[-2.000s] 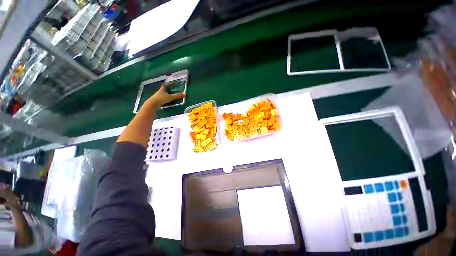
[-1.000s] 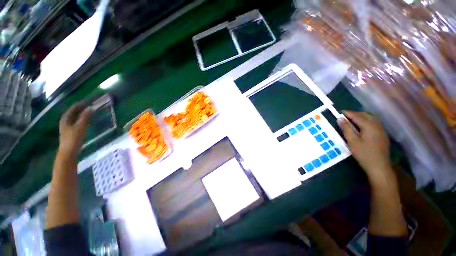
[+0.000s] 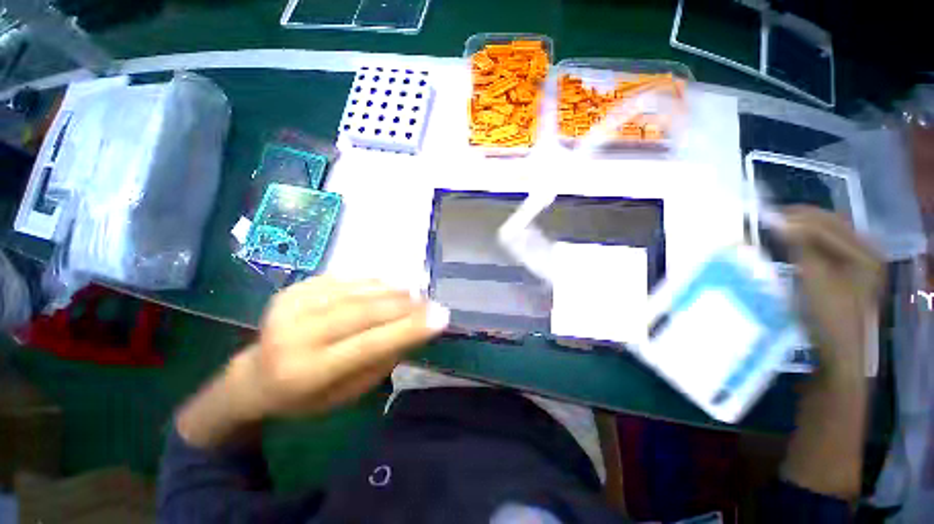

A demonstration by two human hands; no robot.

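Observation:
My right hand (image 3: 830, 266), blurred, grips a white front housing (image 3: 717, 343) with blue keys by its right side. The housing is tilted above the right part of the dark assembly jig (image 3: 479, 251), and its blurred window frame reaches over the jig's middle. The jig holds a pale rectangle (image 3: 599, 292). My left hand (image 3: 343, 343) is empty, fingers extended, at the jig's left front corner; its thumb is not clearly visible. Another white housing (image 3: 855, 189) lies at the right, partly behind my right hand.
Two clear tubs of orange keycaps (image 3: 509, 97) (image 3: 620, 111) and a stack of rubber keypads (image 3: 387, 111) stand behind the jig. Green circuit boards (image 3: 294, 225) and a plastic-wrapped bundle (image 3: 149, 179) lie left. Empty frames (image 3: 763, 51) lie at the back. Clear plastic is at the right.
My right hand has lifted a keyed housing from the right side and brought it left over the jig. My left hand has come back from the far surface to the jig's front left. The view has turned.

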